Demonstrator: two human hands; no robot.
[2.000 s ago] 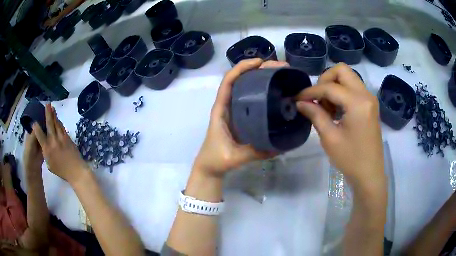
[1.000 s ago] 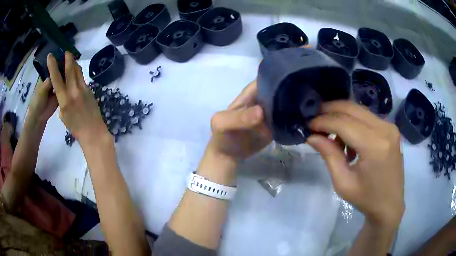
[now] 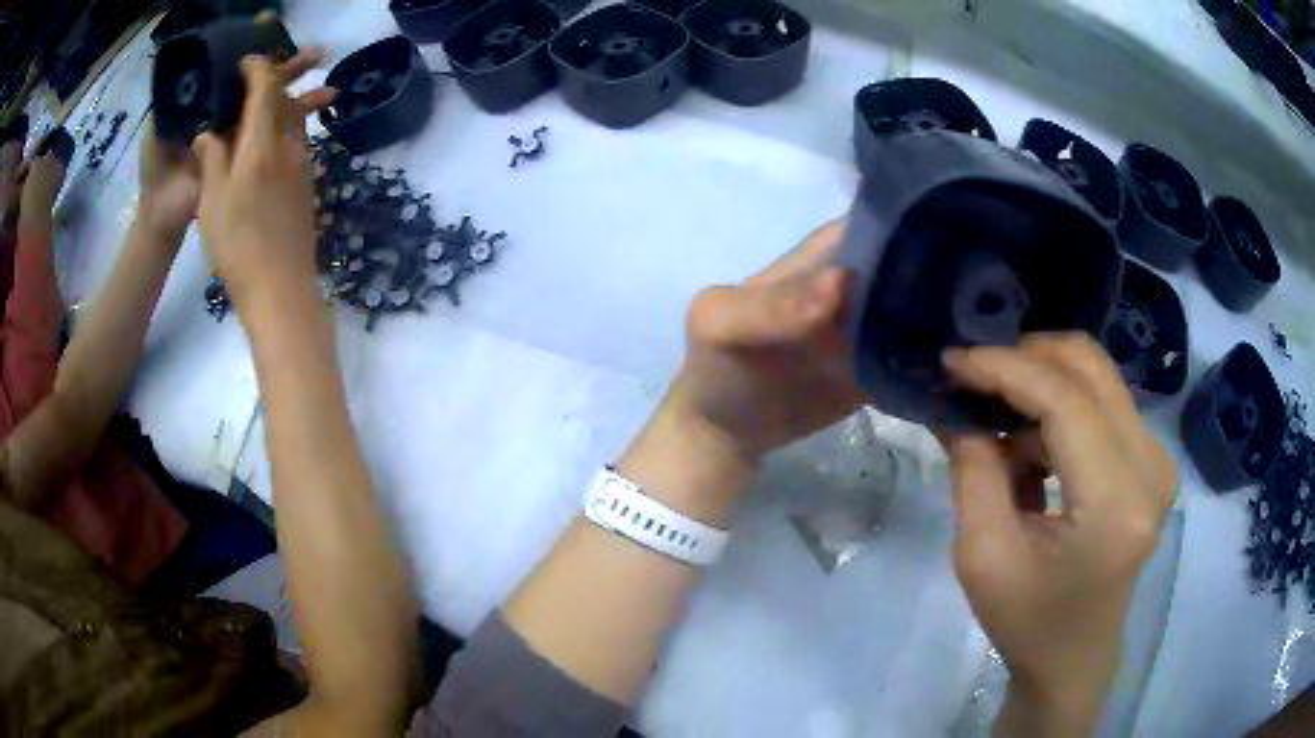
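A dark grey housing (image 3: 923, 238) is held up above the bench with its open side towards me, and its round hub shows inside. My left hand (image 3: 772, 339) grips it from the left side, with a white band on the wrist. My right hand (image 3: 1074, 476) is at the lower right rim, with fingertips inside the opening near the lower wall and the thumb under the rim. Whether a small clip is between those fingers is hidden.
Housings (image 3: 620, 65) stand open side up along the far side, with more at the right. Piles of small clips (image 3: 390, 238) lie at left and far right; a clear plastic bag (image 3: 844, 490) lies below my hands. A co-worker at left holds another housing (image 3: 202, 79).
The view has shifted, so the bench things sit further left or right in it. The held housing has tilted more towards me, and my right fingers have moved from its hub to its lower wall.
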